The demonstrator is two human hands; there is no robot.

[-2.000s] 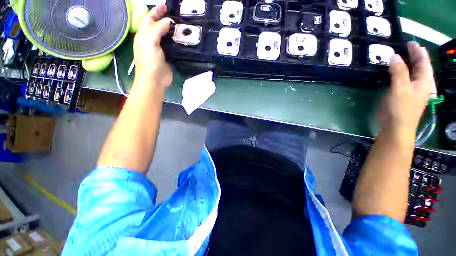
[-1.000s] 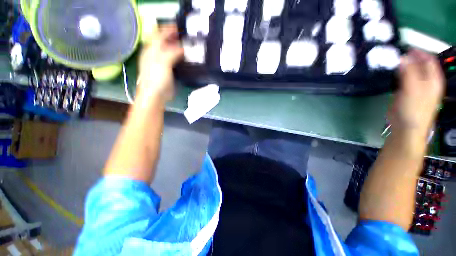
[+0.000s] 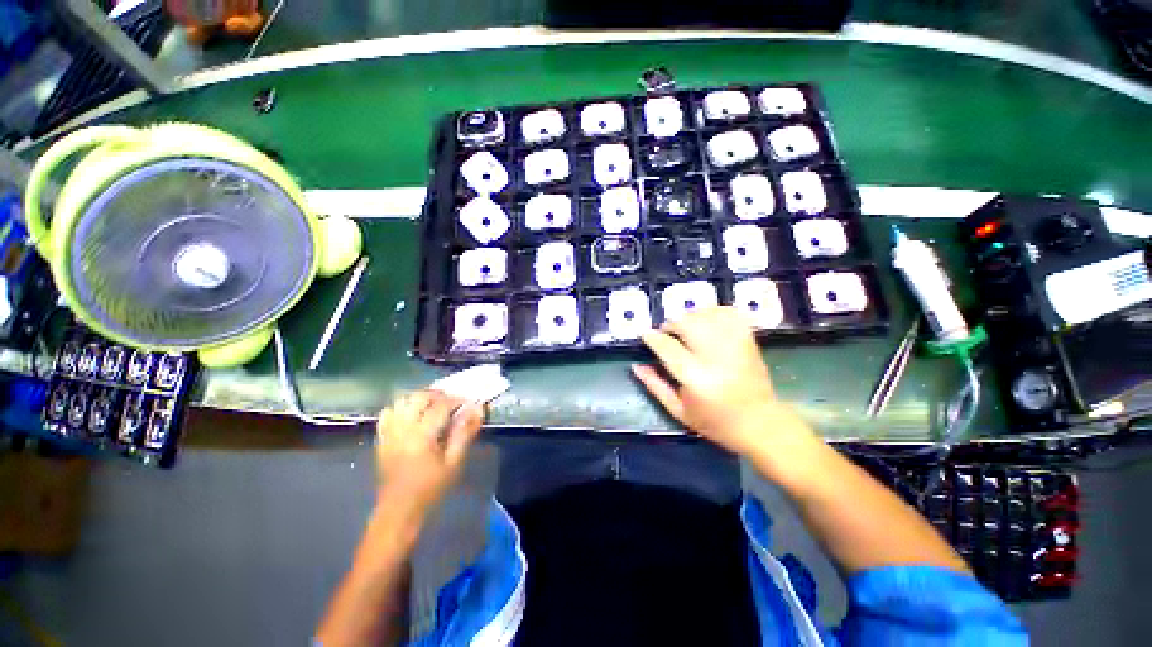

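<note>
A large black blister tray (image 3: pixel 657 229) lies on the green bench, its grid pockets holding many white-faced housings (image 3: pixel 480 324) and a few black ones (image 3: pixel 615 253). My left hand (image 3: pixel 430 436) is at the bench's front edge, fingers on a crumpled white wiping paper (image 3: pixel 478 383); how firmly it holds it is hard to tell. My right hand (image 3: pixel 710 377) is at the tray's front edge, fingertips at a white-faced housing (image 3: pixel 690 298) in the front row; whether it grips the housing is not clear.
A lime-green fan (image 3: pixel 192 248) and a thin white stick (image 3: pixel 337 312) are at left. A dispensing syringe (image 3: pixel 929 290), tweezers (image 3: pixel 893 368) and a black controller (image 3: pixel 1068 297) are at right. Small parts racks sit low at left (image 3: pixel 118 397) and right (image 3: pixel 1004 525). A loose black housing (image 3: pixel 657 80) lies behind the tray.
The view has shifted so the whole tray shows. Both hands have left the tray's sides: my left hand moved to the paper, my right hand inward to the front row.
</note>
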